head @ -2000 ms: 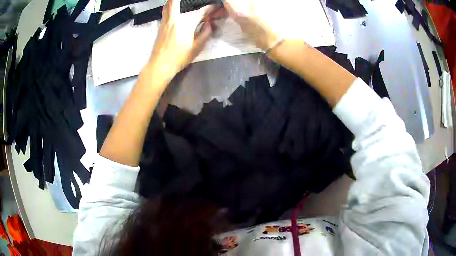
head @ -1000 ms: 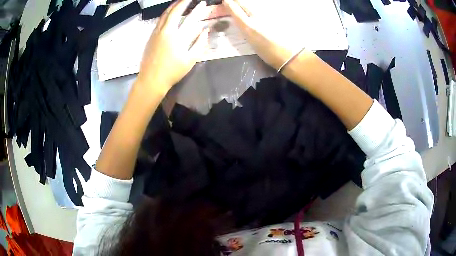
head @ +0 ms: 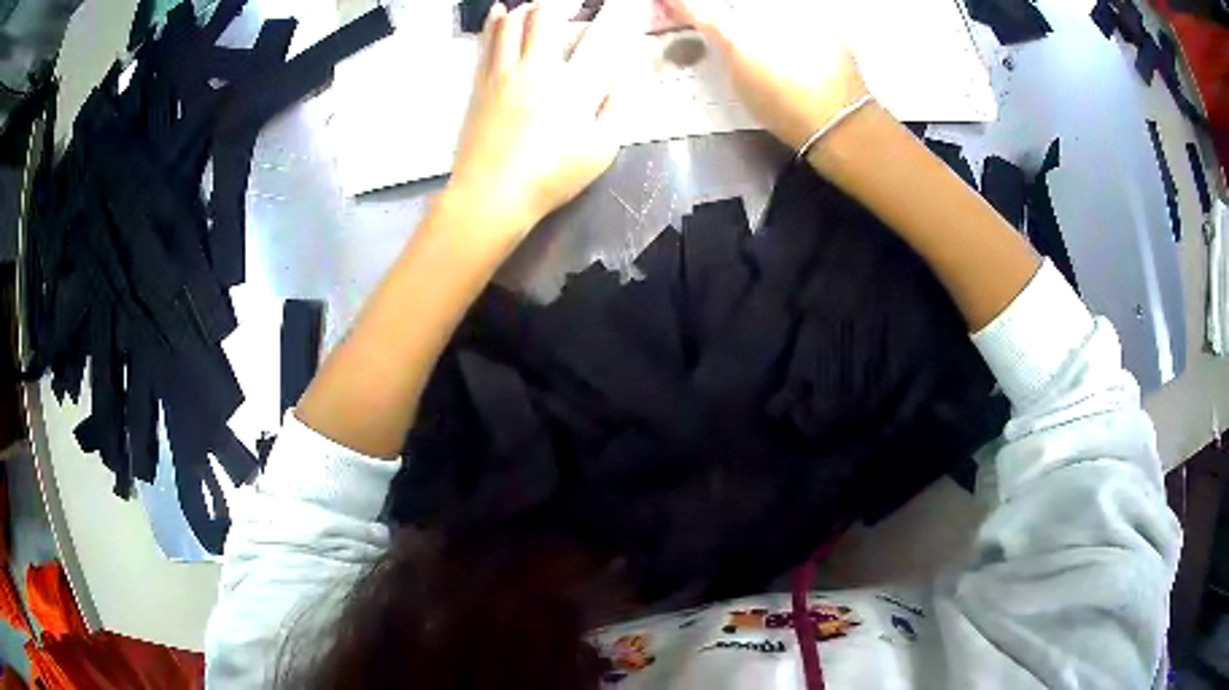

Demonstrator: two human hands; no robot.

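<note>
My left hand [head: 539, 115] lies palm down on the white machine bed [head: 404, 121], near the top edge, fingers slightly apart. My right hand [head: 768, 61] is at the top edge beside a small dark oval mark on the bed. Its fingertips are bright and partly cut off by the edge. A bit of black strip shows by the left fingertips; I cannot tell if either hand grips it. A large heap of black strips [head: 674, 391] lies between my forearms. A pile of long black strips [head: 128, 256] lies at the left.
Short black pieces [head: 1011, 19] lie at the upper right. Thin black strips [head: 1164, 175] and a white narrow item [head: 1218, 276] are at the far right. One short strip [head: 301, 351] lies beside my left forearm. Orange-red cloth [head: 95, 647] shows at the lower left.
Both hands have moved to the right in the picture. The white bed also appears farther right and higher, and the view has shifted. More of the left hand lies flat on the bed.
</note>
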